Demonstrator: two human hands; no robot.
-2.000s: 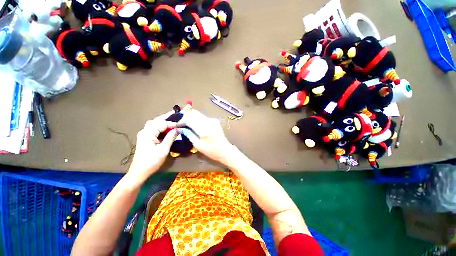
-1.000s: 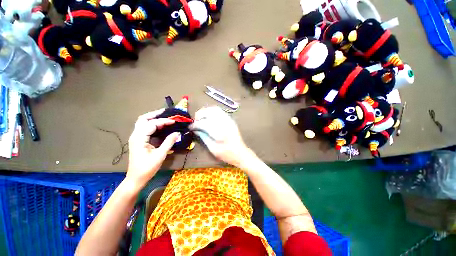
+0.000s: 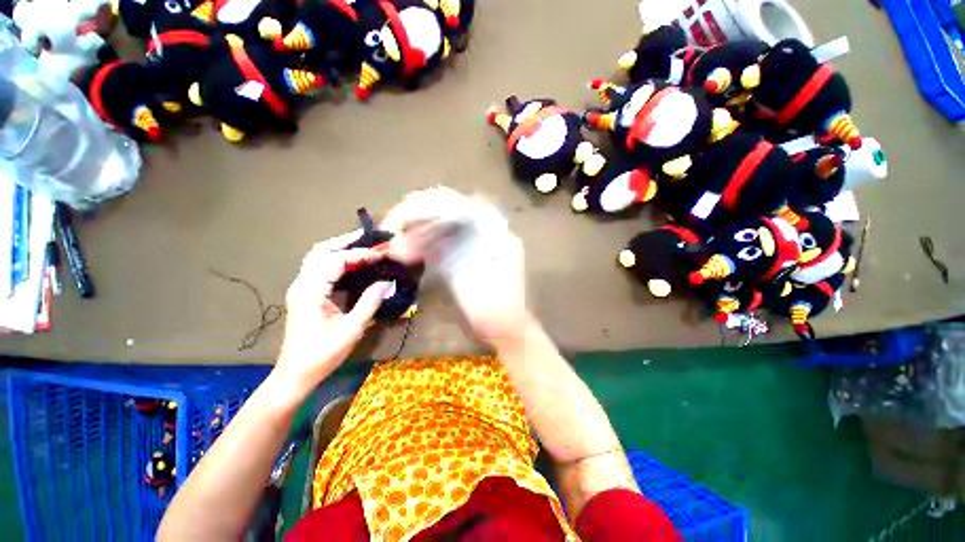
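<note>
A small black plush penguin (image 3: 397, 294) is held low over the table's front part, with a dark loop on top and a yellow foot at its lower side. My left hand (image 3: 326, 312) grips it from the left, thumb across its front by a small white label. My right hand (image 3: 471, 254) is blurred at the penguin's upper right; its fingers cannot be made out, nor whether they hold anything. The snips are not visible now. A dark thread hangs below the penguin.
Penguin heaps lie at the upper left (image 3: 249, 85) and right (image 3: 741, 175). A water bottle (image 3: 69, 138) and marker pen (image 3: 74, 252) are at the left. A loose thread (image 3: 259, 307) lies left of my hand. Blue crates (image 3: 79, 455) stand below the table edge.
My right hand has moved up and turned, now blurred, over where the snips lay. My left hand still holds the penguin, slightly further right. The red band on it is now mostly covered.
</note>
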